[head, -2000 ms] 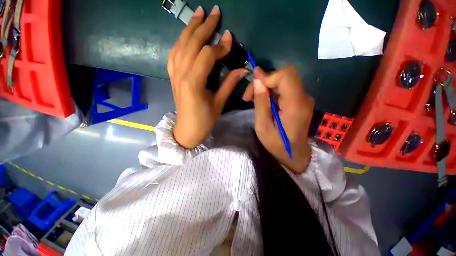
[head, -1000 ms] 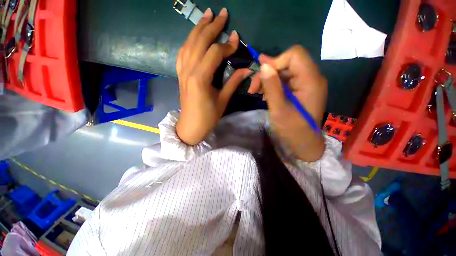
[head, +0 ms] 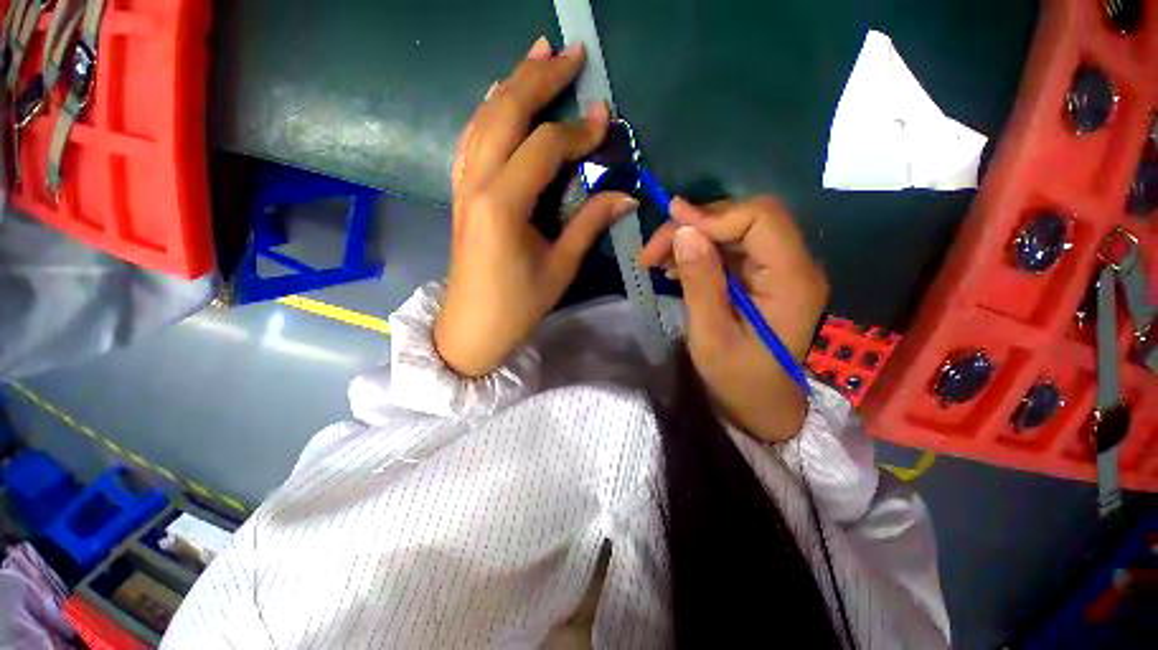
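The watch head (head: 612,163), dark and glossy with a bright reflection, is held between the fingers and thumb of my left hand (head: 514,216). Its grey strap (head: 584,51) runs up to the top edge of the picture, and the strap half with holes (head: 635,269) hangs down toward my lap. My right hand (head: 749,286) holds the blue stick (head: 759,333) like a pencil, with its tip at the right edge of the watch head. My fingers hide part of the watch edge.
A white cloth or paper (head: 899,133) lies on the dark green mat (head: 737,76). A red tray (head: 984,298) at right holds round dark watch parts and a strapped watch. Another red tray (head: 153,191) with watches is at left. A small-pocket red tray (head: 848,356) is lower right.
The watch has turned more upright; its buckle has left the picture and the strap half with holes now shows below my left hand. The blue stick's tip has shifted down to the watch's right edge.
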